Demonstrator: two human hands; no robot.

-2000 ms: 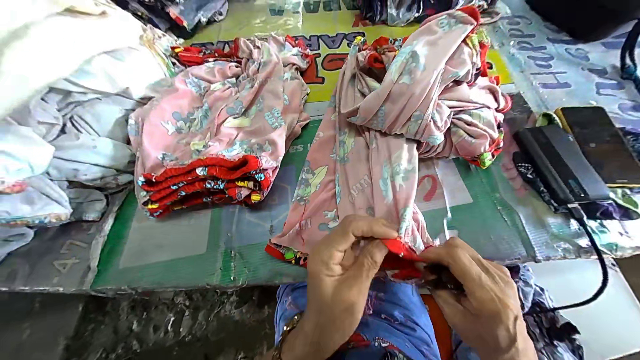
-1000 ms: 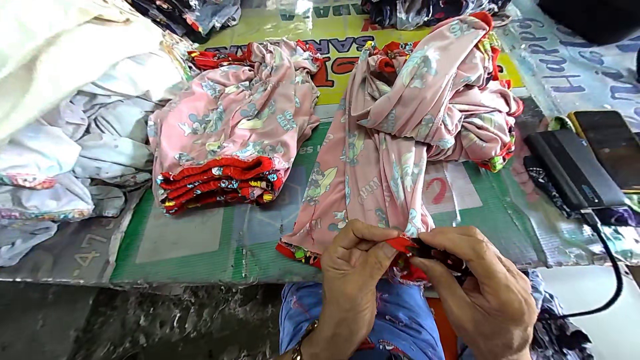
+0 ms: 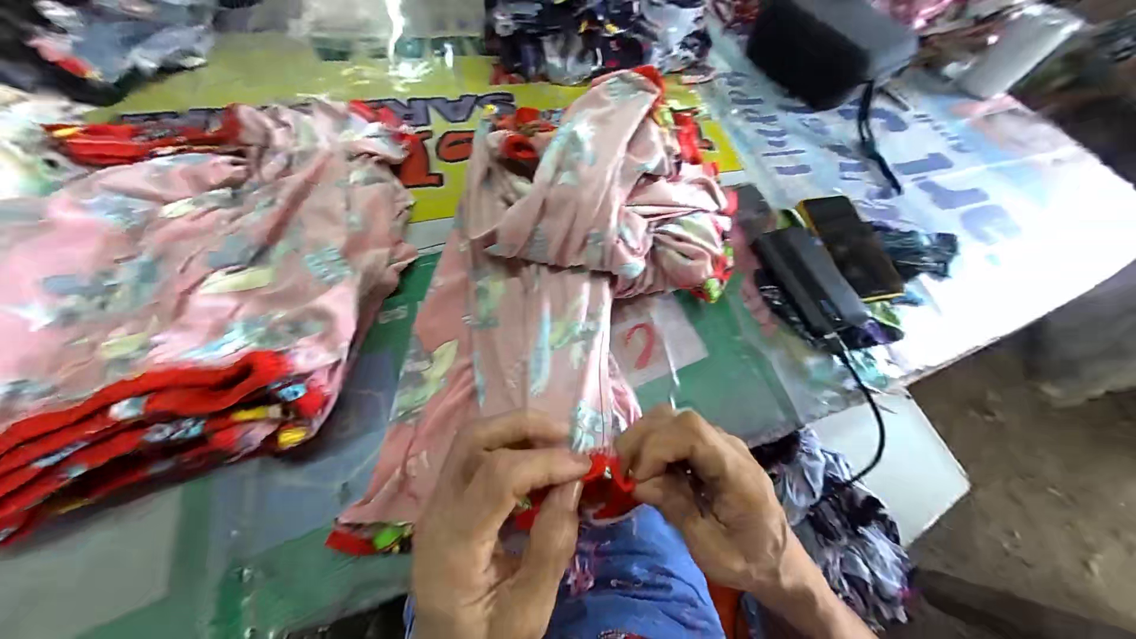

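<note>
A pink printed garment with red trim lies on the table, one leg reaching down to the near edge. My left hand pinches its red hem between thumb and fingers. Close beside it, my right hand grips the same hem from the other side; whether it also holds a small tool cannot be seen. The upper part of the garment is folded over in a twisted bundle. To the left sits a stack of similar pink garments with layered red edges.
A black power bank with a cable and a phone lie at the right. Behind them is a black device. Dark printed cloth is at the back, and more cloth hangs below the right table edge.
The view has swung toward the right. Both hands remain at the red hem, their fingers slightly shifted.
</note>
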